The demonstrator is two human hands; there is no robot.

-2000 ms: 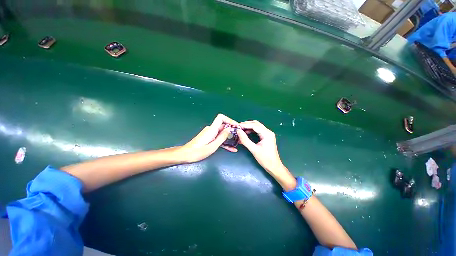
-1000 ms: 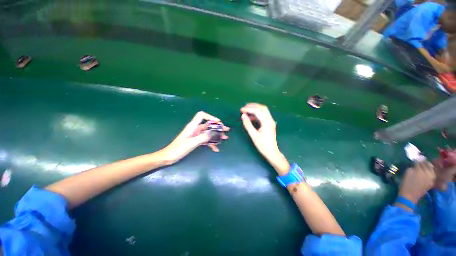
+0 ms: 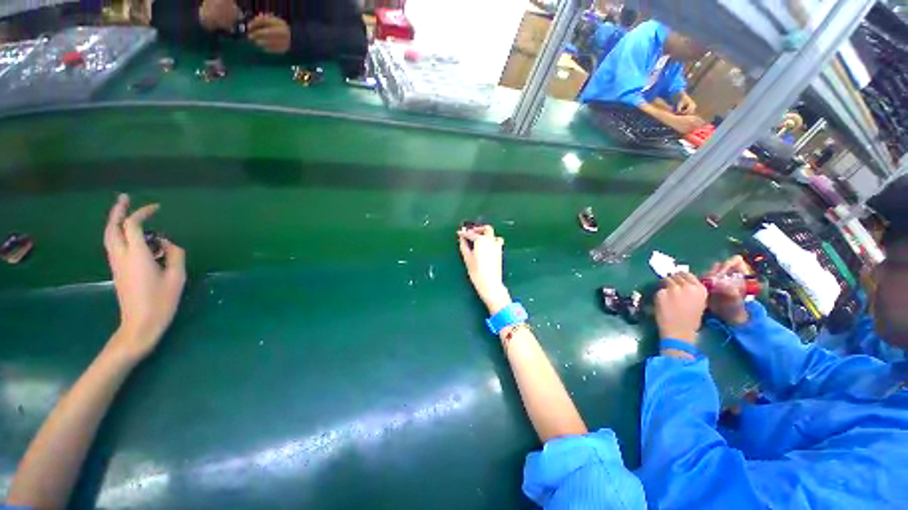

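My left hand (image 3: 144, 279) is at the left over the belt's near edge, index and middle fingers raised and apart. A small dark watch case (image 3: 154, 245) shows between its fingers and thumb; whether it is gripped or lies behind them I cannot tell. My right hand (image 3: 482, 261), with a blue band on the wrist, reaches forward to the belt. Its fingertips are closed on a small dark watch case (image 3: 473, 226), mostly hidden by them.
More cases lie on the green belt (image 3: 329, 199) at far left (image 3: 16, 248) and right (image 3: 587, 219). A grey metal post (image 3: 697, 149) slants at right. A neighbour's hands (image 3: 682, 304) hold white and red things beside black parts (image 3: 619, 303). Plastic trays (image 3: 428, 78) and people are across.
The view has tilted up, bringing in the far side and more of the neighbour. My hands have moved far apart: the left out to the left, the right forward to a case on the belt.
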